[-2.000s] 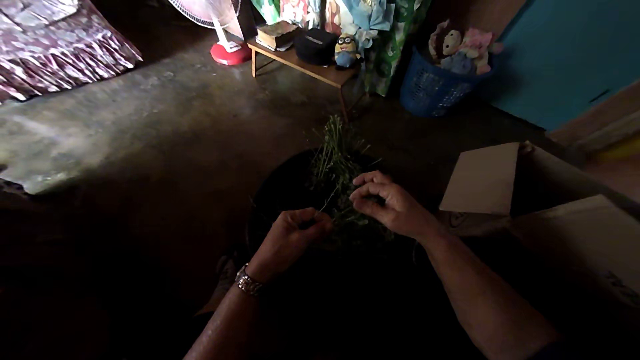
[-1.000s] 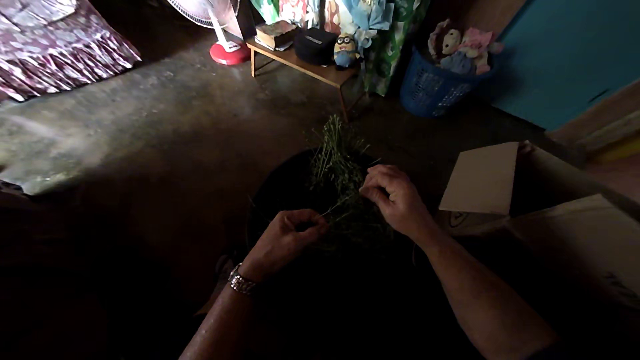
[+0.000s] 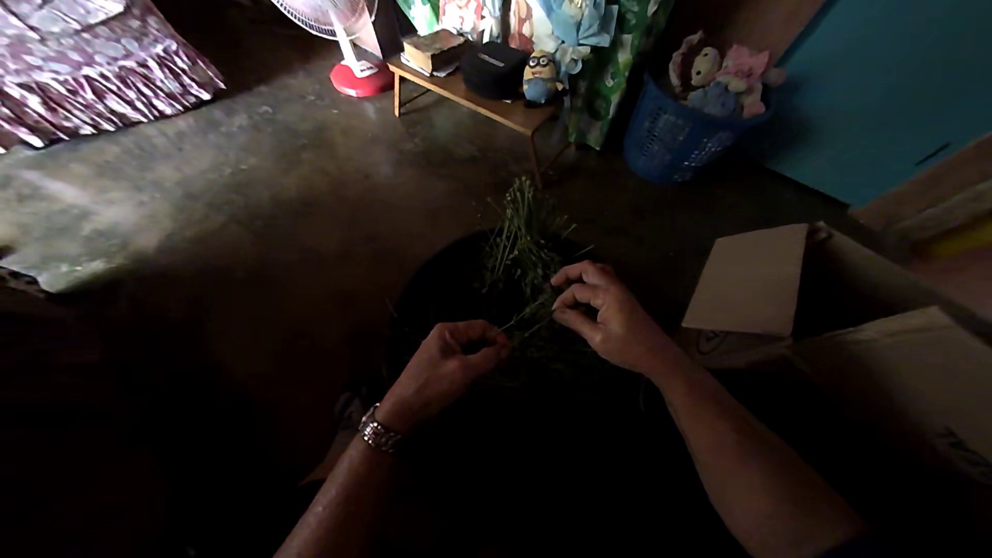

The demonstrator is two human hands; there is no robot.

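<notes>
My left hand [image 3: 453,360], with a metal wristwatch [image 3: 379,428] on its wrist, pinches the end of a thin green plant stem [image 3: 528,316] between thumb and forefinger. To its right, my right hand [image 3: 601,310] has its thumb and fingertips close together at the other part of the stem; whether they grip it is hard to tell. Just beyond both hands, a bundle of dry-looking green stalks [image 3: 521,240] lies in a dark round container [image 3: 422,283]. The near side of the container is lost in shadow.
An opened cardboard box [image 3: 748,279] stands at the right. Farther off are a low wooden table [image 3: 496,108] with a book, a black cap and a plush toy, a blue laundry basket [image 3: 666,139] of stuffed toys, and a fan with a red base [image 3: 361,77]. Ruffled cloth hangs upper left.
My right hand's fingers have shifted slightly near the stem and are spread more than one second ago. My left hand stays in nearly the same place.
</notes>
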